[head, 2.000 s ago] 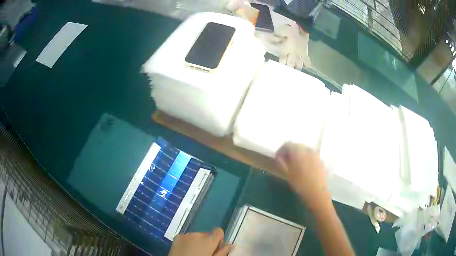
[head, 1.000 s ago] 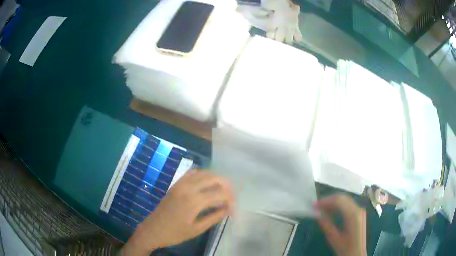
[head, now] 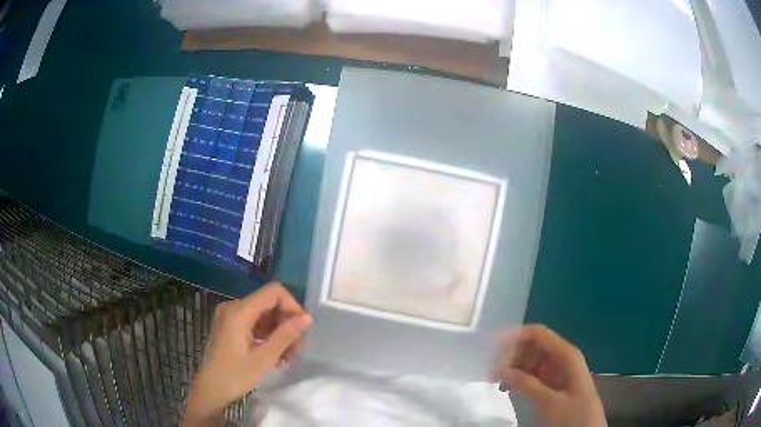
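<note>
A milky translucent film sheet [head: 442, 117] lies over the small box with the pale square top and light frame [head: 409, 242], which shows through it. My left hand [head: 259, 338] pinches the sheet's near left corner between thumb and fingers. My right hand [head: 542, 371] holds its near right corner, slightly blurred. To the left, a laid-up panel stack [head: 217, 167] shows blue cells with thin silvery lines, a white strip along each long side and dark layered edges.
White film piles [head: 417, 17] stand at the back on brown cardboard [head: 250, 42]. A tape roll [head: 684, 142] and crumpled film [head: 743, 192] are at the right. Glass packs [head: 108, 334] stand below the bench at lower left. A white slip [head: 40, 37] lies at upper left.
Both hands have brought the film sheet from the pile toward me, over the box. The view has shifted downward and closer to the box.
</note>
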